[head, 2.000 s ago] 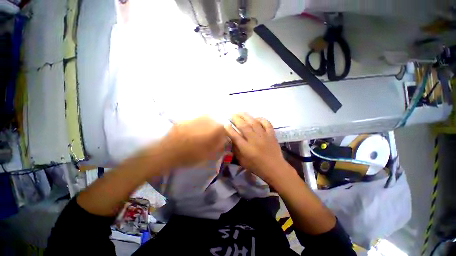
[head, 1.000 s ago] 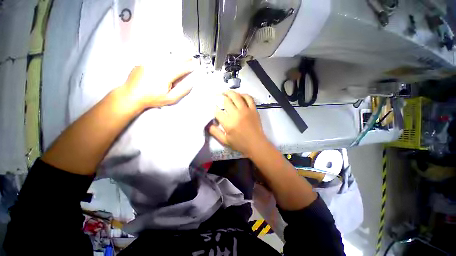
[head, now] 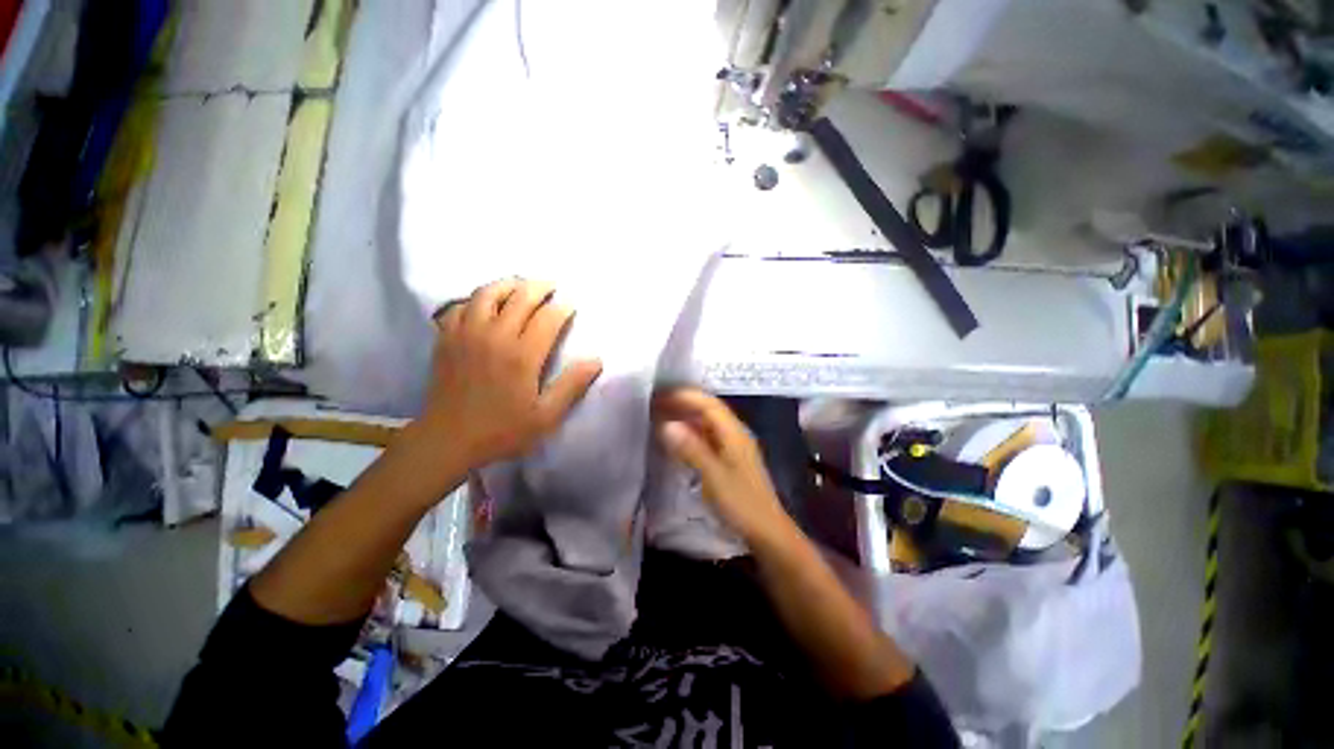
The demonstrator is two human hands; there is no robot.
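Note:
A pale grey garment piece (head: 571, 468) lies over the white table and hangs over its front edge towards my lap; its upper part is washed out by the lamp. My left hand (head: 505, 366) lies on the piece near the table edge, fingers slightly spread. My right hand (head: 713, 446) is just below the table edge at the right border of the piece, thumb and fingers close together on the fabric. The sewing machine's needle area (head: 797, 100) is up and right of the piece; the fabric there is too bright to tell apart.
Black-handled scissors (head: 966, 205) and a dark flat strip (head: 895, 227) lie right of the needle area. A white side bin (head: 875, 549) holds a white roll (head: 1042, 495), with grey fabric draped over it. A white left tray (head: 234, 505) holds scraps. A yellow crate (head: 1280, 410) stands far right.
Both hands have moved down from beside the needle to the table's front edge, and the fabric has shifted towards my lap. The view has also shifted, showing more of the left tray.

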